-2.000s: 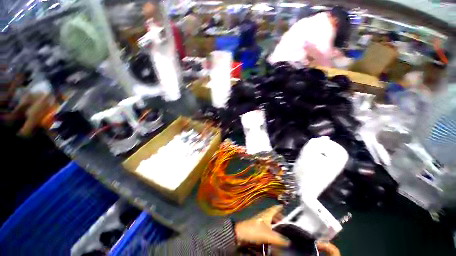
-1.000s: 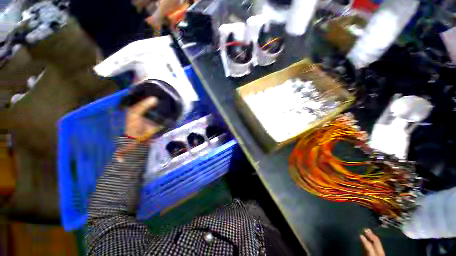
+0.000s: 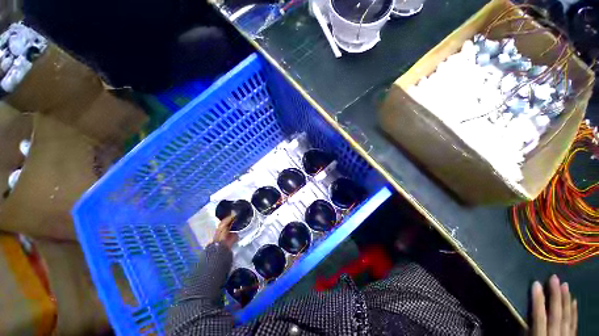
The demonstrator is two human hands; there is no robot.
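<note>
My left hand [image 3: 225,231] is inside the blue plastic crate [image 3: 164,141], its fingers on the near rim of a white unit with a black hollow cup [image 3: 234,212]. Several similar units stand in two rows in the crate, black openings up, some with red-orange wire showing, such as this one [image 3: 295,237]. My right hand [image 3: 553,308] is at the lower right, cut off by the picture's edge, with its fingers apart and nothing in them.
The dark bench [image 3: 368,98] borders the crate on the right. On it are an open carton of small white inserts [image 3: 453,167], looped orange-red-black wires [image 3: 558,220] and white ring-shaped units [image 3: 358,33]. Brown cartons [image 3: 56,170] stand at the left.
My left hand has lowered the white unit with the black cup into the crate. The view has turned down and left, and my right hand shows more fully at the lower right.
</note>
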